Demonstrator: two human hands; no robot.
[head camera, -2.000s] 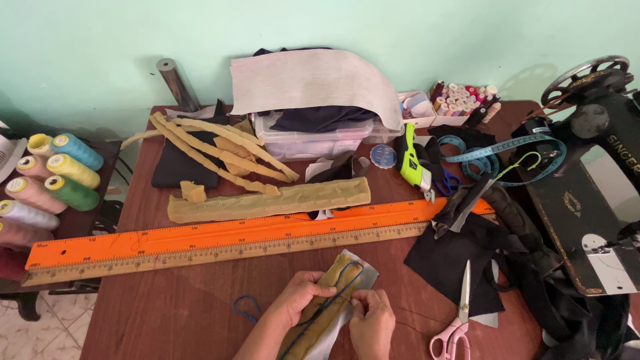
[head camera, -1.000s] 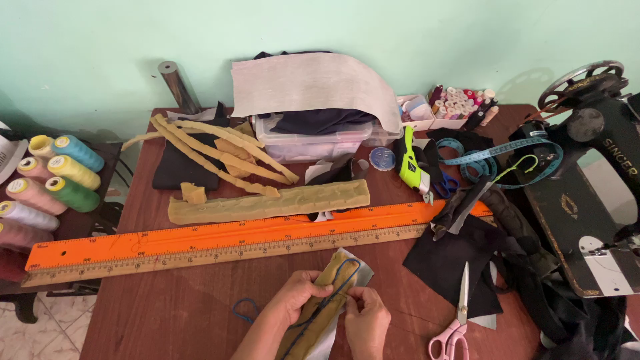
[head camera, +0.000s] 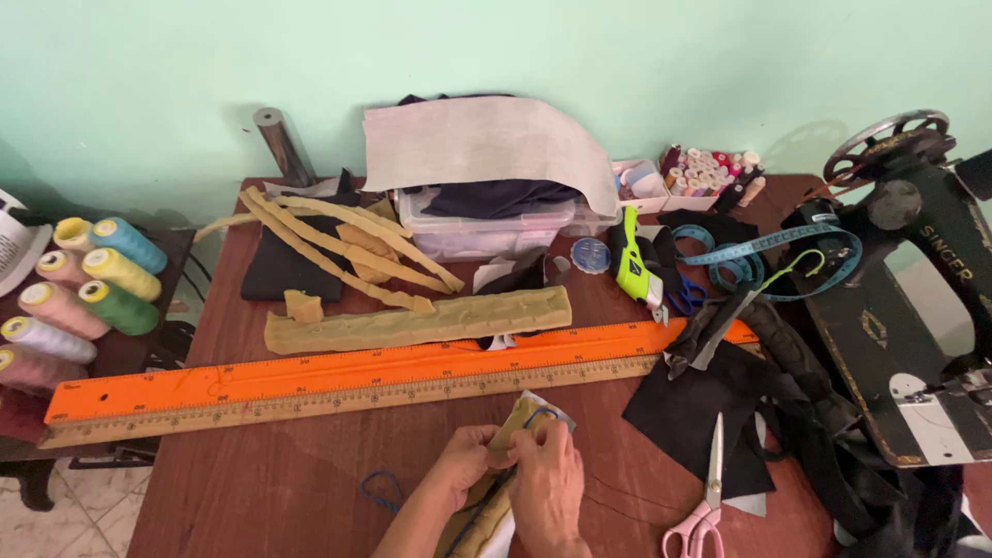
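Observation:
At the bottom centre, a tan fabric strip (head camera: 482, 521) with a white backing lies between my hands. A dark blue cord (head camera: 381, 485) runs along it and loops out onto the table at the left. My left hand (head camera: 463, 467) pinches the strip's left edge near its upper end. My right hand (head camera: 549, 480) has its fingertips closed on the strip close beside the left ones, covering part of the cord. A thin dark thread (head camera: 620, 496) trails right from my right hand toward pink-handled scissors (head camera: 710, 496). Whether a needle is held cannot be seen.
An orange ruler (head camera: 256, 380) and a wooden ruler (head camera: 256, 406) cross the table beyond my hands. Behind are another tan strip (head camera: 418, 319), a plastic box (head camera: 488, 232) and a green-handled cutter (head camera: 637, 267). Black fabric (head camera: 697, 411) and a sewing machine (head camera: 868, 325) stand right, thread cones (head camera: 116, 306) left.
My right hand has moved up and left over the strip, close against my left hand, and now covers part of the blue cord that showed before.

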